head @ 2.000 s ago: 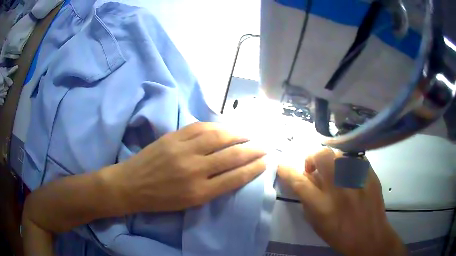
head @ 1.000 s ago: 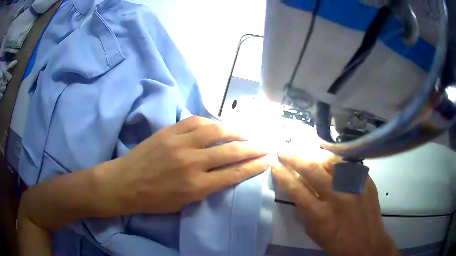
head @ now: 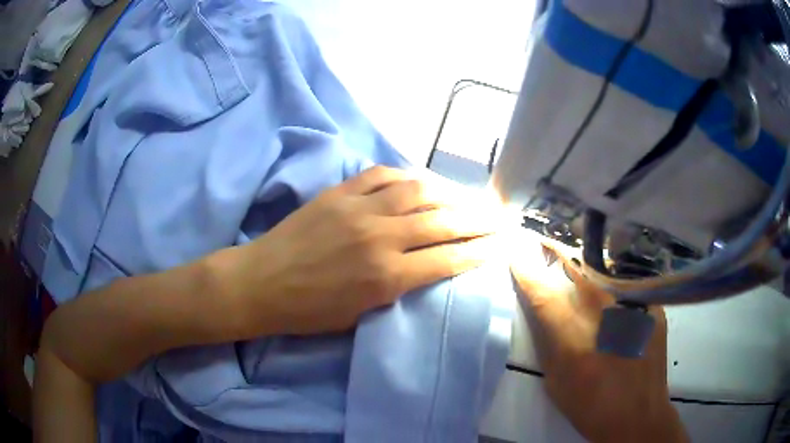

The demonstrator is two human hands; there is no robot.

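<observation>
A light blue garment [head: 199, 182] lies heaped on the left of the machine table, its folded edge [head: 463, 363] running up toward the needle area. My left hand [head: 355, 251] lies flat on the cloth, fingers together and pointing right, fingertips in the lamp glare. My right hand [head: 589, 355] is right of the folded edge, partly behind the grey knob [head: 624, 330], its fingertips close to the edge near the presser foot. Glare hides the fingertips, so I cannot tell if it pinches cloth. The sewing machine head [head: 641, 112] stands above.
A shiny curved bar [head: 736, 281] crosses in front of the machine head. A thin wire frame [head: 452, 108] stands behind the needle area. Whitish cloth pieces [head: 26, 104] lie beyond the table's left edge. The pale machine bed [head: 719, 346] shows at right.
The view has shifted, so machine, garment and hands appear further right. My left hand sits slightly higher in the picture. My right hand's fingers are now closer together and further under the machine head.
</observation>
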